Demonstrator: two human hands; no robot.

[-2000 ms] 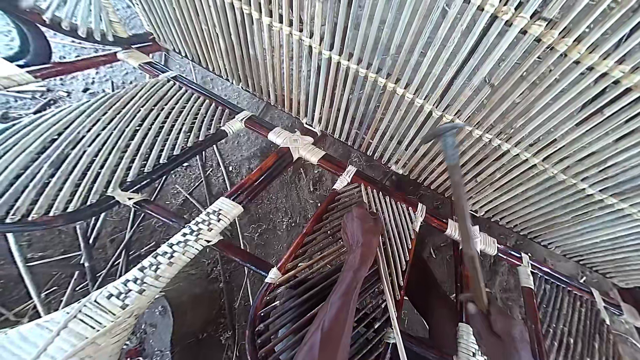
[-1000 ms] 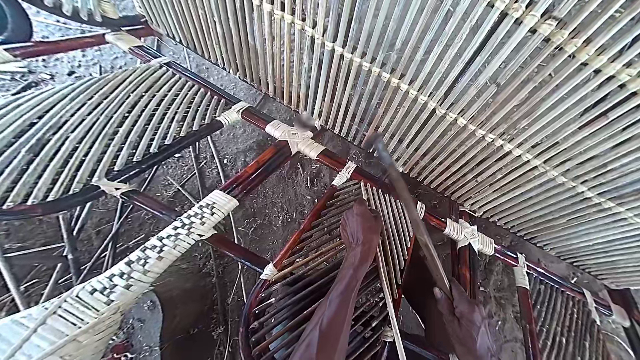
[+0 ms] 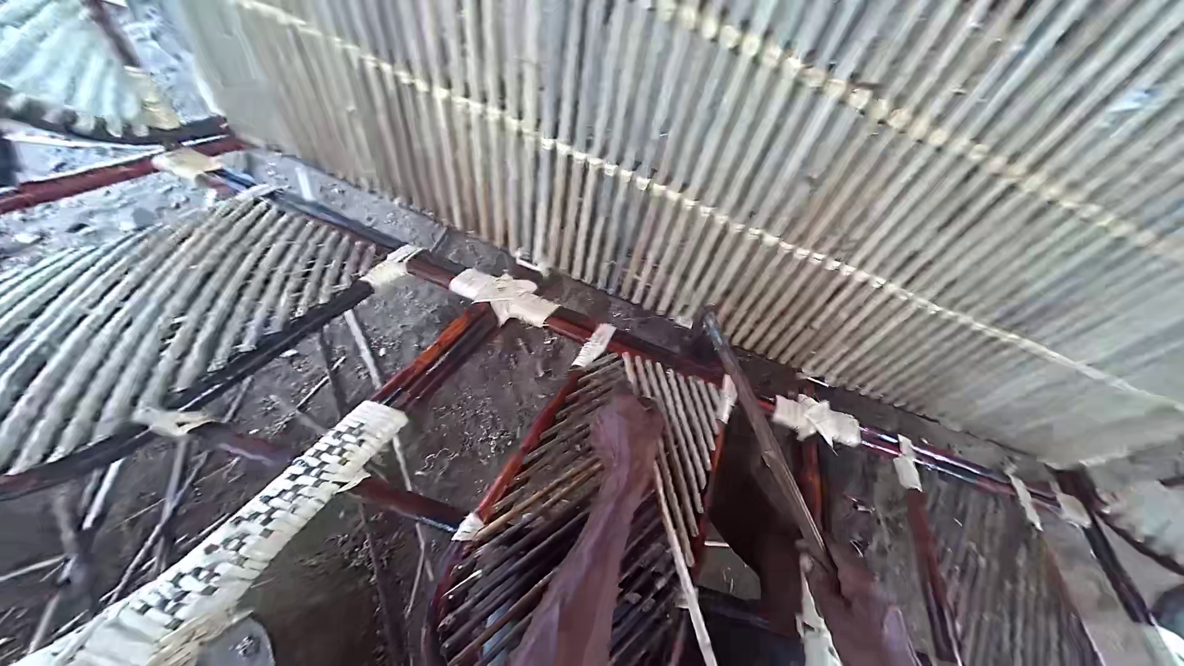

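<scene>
My left hand [image 3: 629, 430] rests with fingers closed at the upper part of a panel of thin cane sticks [image 3: 541, 518] in a dark red frame; a pale loose stick [image 3: 683, 564] runs down from beside it. My right hand [image 3: 856, 601] grips the lower end of the wooden handle of a hammer [image 3: 763, 425]. The hammer's head is blurred and lies close to the dark red rail [image 3: 647, 350] above the panel. Pale bindings wrap the rail, among them a crossed one [image 3: 504, 294]. What my left fingertips hold is hidden.
A large slatted cane panel [image 3: 573, 120] spans the top. Curved cane slats [image 3: 176, 324] fill the left, and a woven pale strip band [image 3: 277, 509] crosses the lower left. Loose sticks [image 3: 171, 499] lie on the dirt ground. Further framed slats [image 3: 999, 573] stand at the right.
The hammer in my right hand has moved down from over the large slatted panel towards the rail. My left hand keeps its place on the small cane panel.
</scene>
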